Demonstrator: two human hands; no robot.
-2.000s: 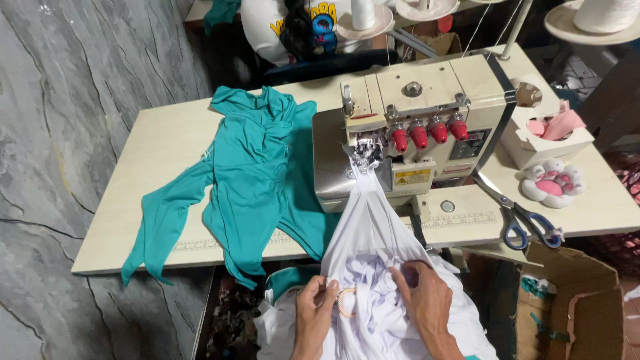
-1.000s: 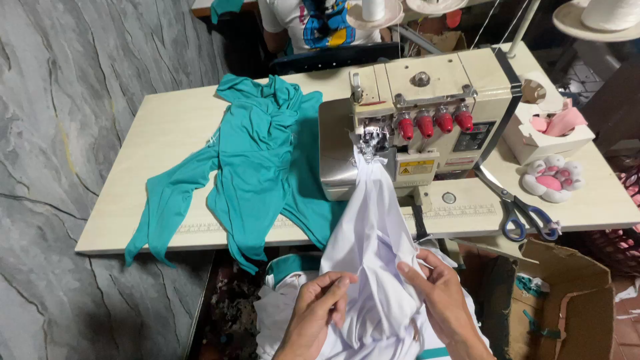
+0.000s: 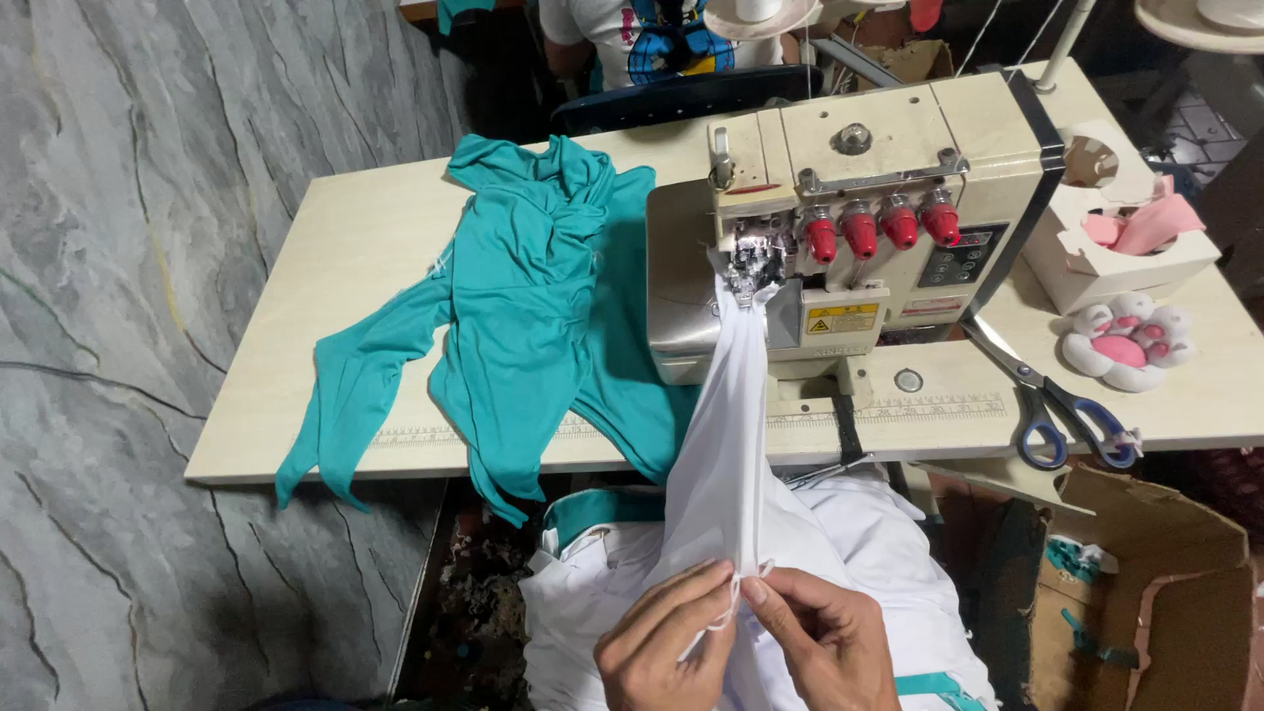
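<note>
White knit fabric (image 3: pixel 729 425) runs taut from the needle and presser foot area of a serger (image 3: pixel 859 197) down to my hands. My left hand (image 3: pixel 671 637) pinches the fabric's edge between thumb and fingers, with a thin white thread end beside it. Close by on the right, my right hand (image 3: pixel 825 637) pinches the same edge, its thumb almost touching the left fingertips. More white fabric with teal trim (image 3: pixel 602 509) lies bunched below the table edge. A teal garment (image 3: pixel 523 267) is spread on the table left of the machine.
Scissors (image 3: pixel 1047 395) with blue-lined handles lie on the white table (image 3: pixel 296 296), near a paw-shaped plush cushion (image 3: pixel 1126 341) and a white box (image 3: pixel 1106 237). A cardboard box (image 3: pixel 1175 513) with scraps stands below right. Behind the table, a person (image 3: pixel 597 39) is partly visible beside a dark chair back (image 3: pixel 691 99).
The hands have come together on the fabric's edge; one second ago they were apart. The white fabric, loosely bunched two seconds ago, is now drawn into a narrow, taut strip.
</note>
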